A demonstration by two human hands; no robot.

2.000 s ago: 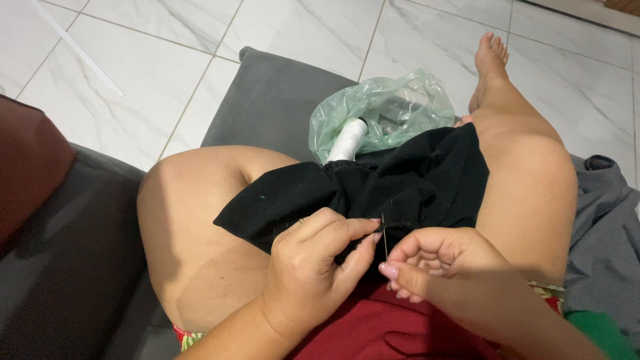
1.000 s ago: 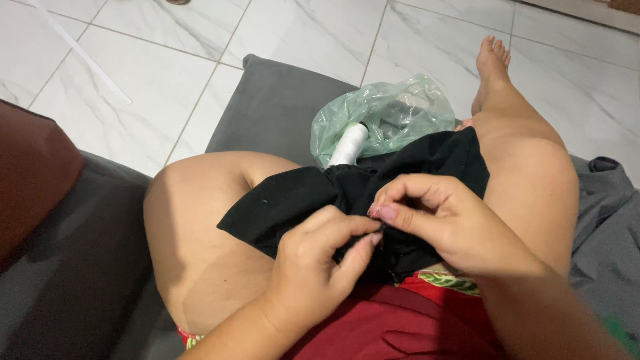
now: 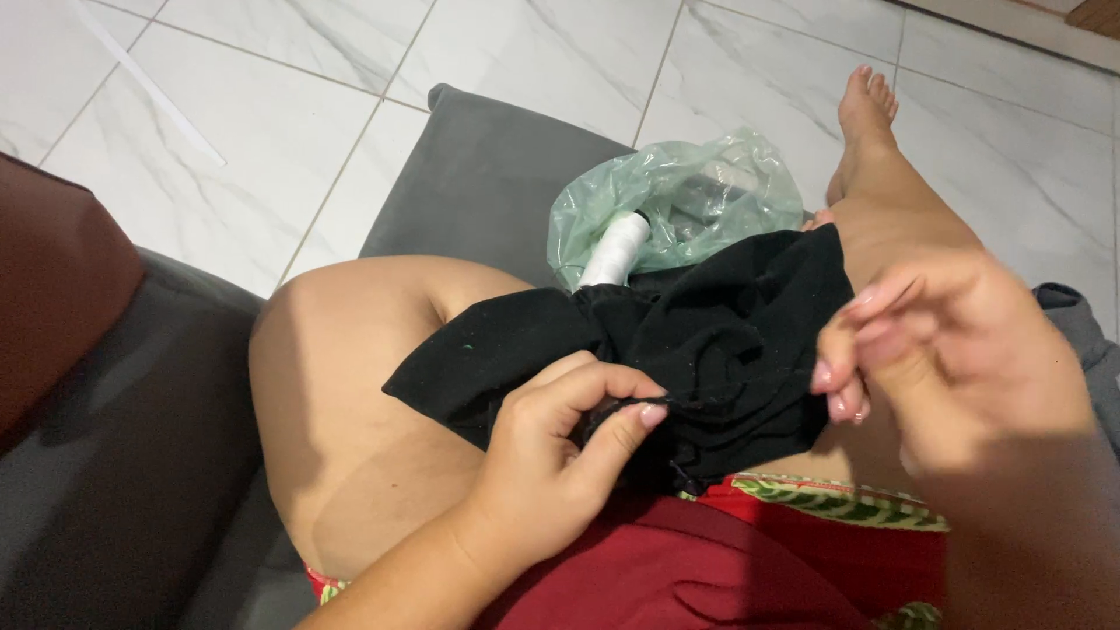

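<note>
Black fabric lies bunched across my lap. My left hand pinches a fold of it between thumb and forefinger. To the right, my right hand is raised off the cloth, blurred, with its fingertips drawn together. A thin dark thread seems to run from the pinched fold to those fingertips. A needle cannot be made out in this view. Beyond the fabric, a cone of white thread leans at the mouth of a green translucent plastic bag.
The bag rests on a grey upholstered seat. A reddish-brown cushion is at the left. Grey cloth lies at the right edge. A white strip is on the tiled floor.
My right hand has moved right, away from my left hand, where both were close together at the fabric. A needle showed between them two seconds ago. My left hand keeps its pinch.
</note>
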